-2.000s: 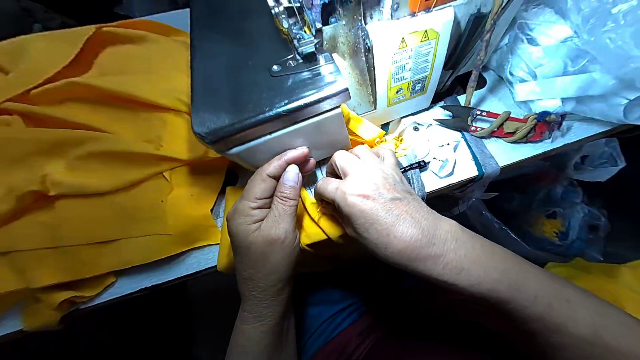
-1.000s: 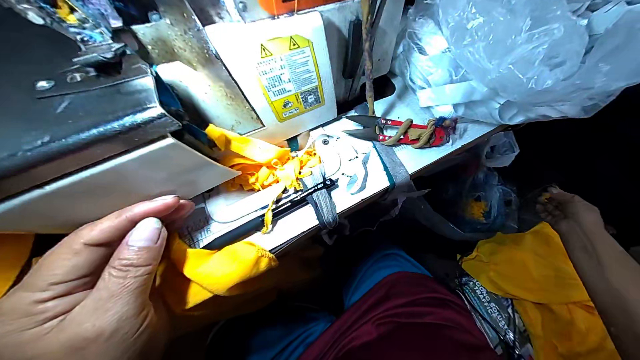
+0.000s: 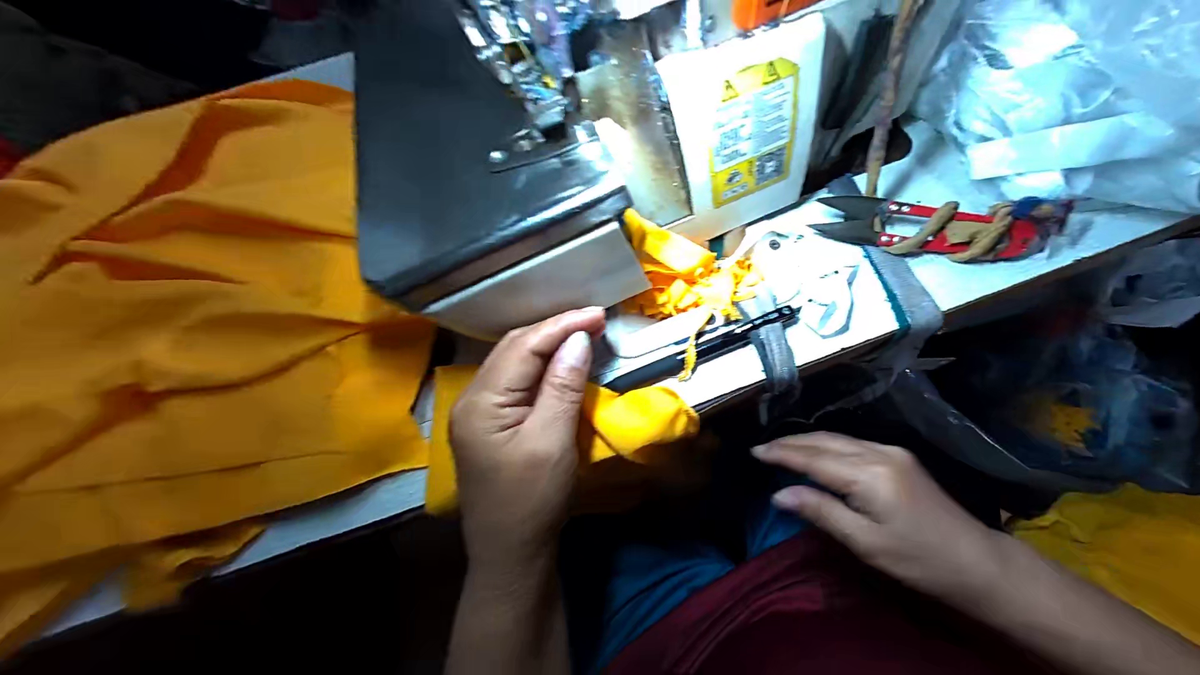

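My left hand [image 3: 530,412] is in front of the sewing machine's edge, with thumb and forefinger together near the white plate [image 3: 553,281]. A yellow fabric piece [image 3: 647,417] hangs behind and beside its fingers; the hand seems to grip it, though the palm side is hidden. My right hand [image 3: 862,487] hovers over my lap with thumb and fingers apart, holding nothing. Yellow scraps [image 3: 694,286] lie beside the machine bed, near a black slender tool [image 3: 703,347] on the table edge.
Large yellow fabric [image 3: 206,309] covers the table at left. The sewing machine [image 3: 469,159] stands at the centre. Red-handled thread snips [image 3: 947,230] wrapped in cord lie at right, near clear plastic bags [image 3: 1078,122]. More yellow fabric [image 3: 1125,553] is at lower right.
My right hand left the left hand beside the machine, was far right over the yellow fabric one second ago, and is now back over my lap. The view swung right, then back.
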